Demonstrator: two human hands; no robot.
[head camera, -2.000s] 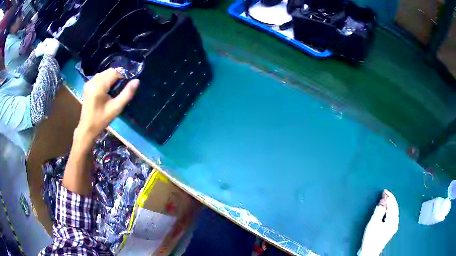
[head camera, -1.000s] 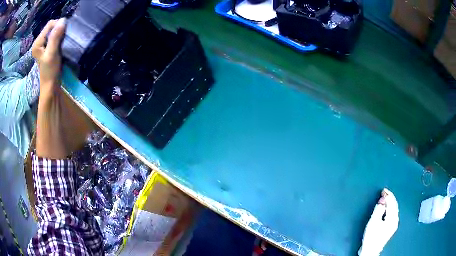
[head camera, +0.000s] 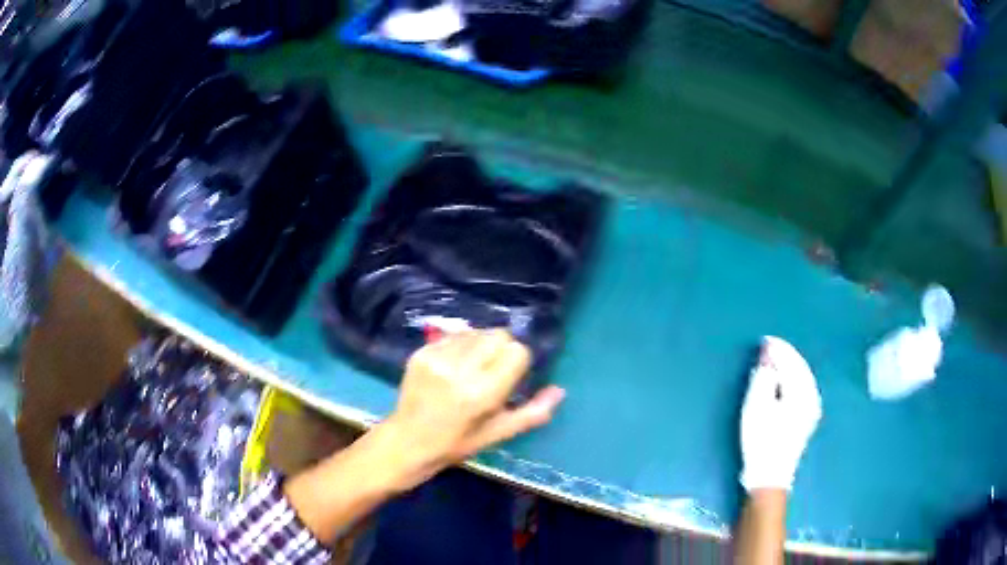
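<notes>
A black glossy moulded tray (head camera: 486, 248) lies on the green bench in front of me. A bagged cable (head camera: 433, 330) with a red and white spot shows in its lower hollow. My bare left hand (head camera: 464, 386) is over the tray's near edge, at the cable, fingers curled and thumb pointing right. It is blurred and its fingertips are hidden, so its grip cannot be told. My right hand (head camera: 780, 414), in a white glove, rests on the bench to the right of the tray, fingers together. Whether it holds a cloth cannot be told.
A stack of black trays (head camera: 298, 204) with a shiny bag in the top one stands to the left. A white bottle (head camera: 905, 362) with an open lid is at the right. A blue-rimmed tote (head camera: 442, 57) is beyond the bench. A carton of bagged cables (head camera: 155, 452) is below the edge.
A black tray now lies separately in the middle of the bench. My left hand has moved right from the stack to this tray. The view has shifted; my right hand still rests on the bench.
</notes>
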